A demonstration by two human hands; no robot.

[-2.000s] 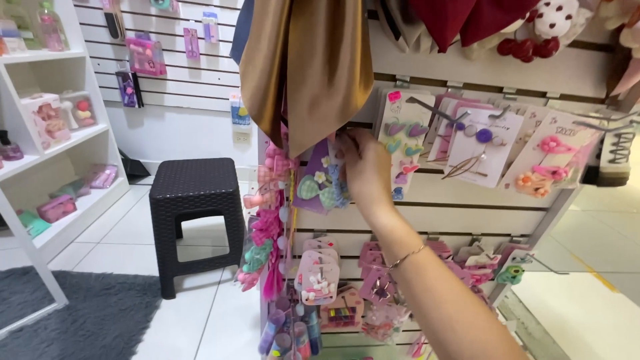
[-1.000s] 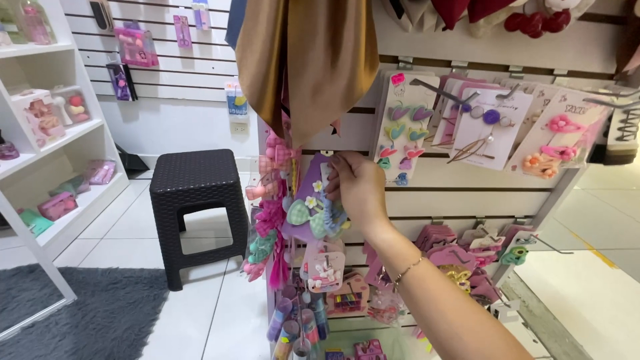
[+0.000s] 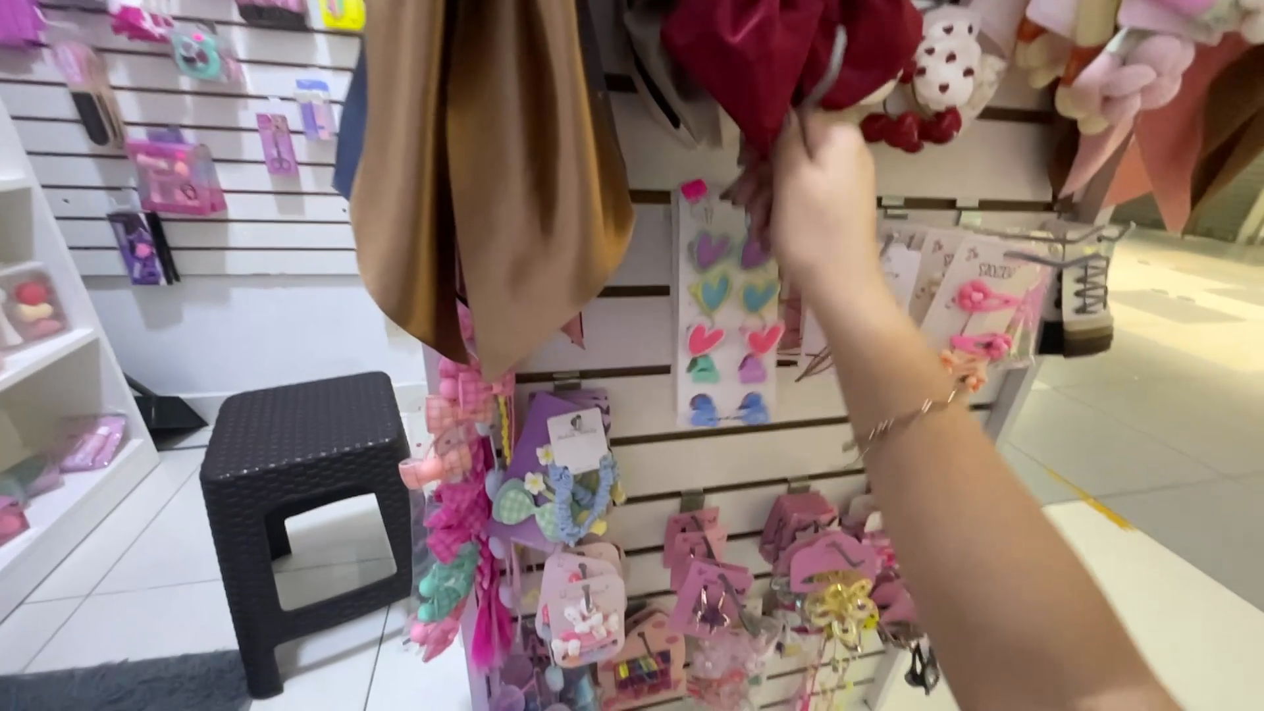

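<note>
My right hand [image 3: 822, 197] is raised at the slatted display wall, its fingers curled beside a metal display hook [image 3: 837, 64] and the lower edge of a dark red satin bow [image 3: 755, 59]. What its fingers touch is hidden. Below it hangs a card of heart-shaped hair clips [image 3: 729, 316]. Lower left, a purple card with blue and green hair ties [image 3: 568, 494] hangs on the wall. A brown satin bow [image 3: 504, 178] hangs in front at the left. My left hand is out of view.
A black plastic stool [image 3: 306, 434] stands left of the display, by a grey rug [image 3: 128, 681]. White shelves [image 3: 59, 355] are at the far left. Carded hair clips [image 3: 978, 296] hang at the right; several pink cards [image 3: 711, 583] hang lower down.
My right hand has left the purple card with the hair ties and moved up and right to the dark red bow. The purple card now hangs without my hand on it.
</note>
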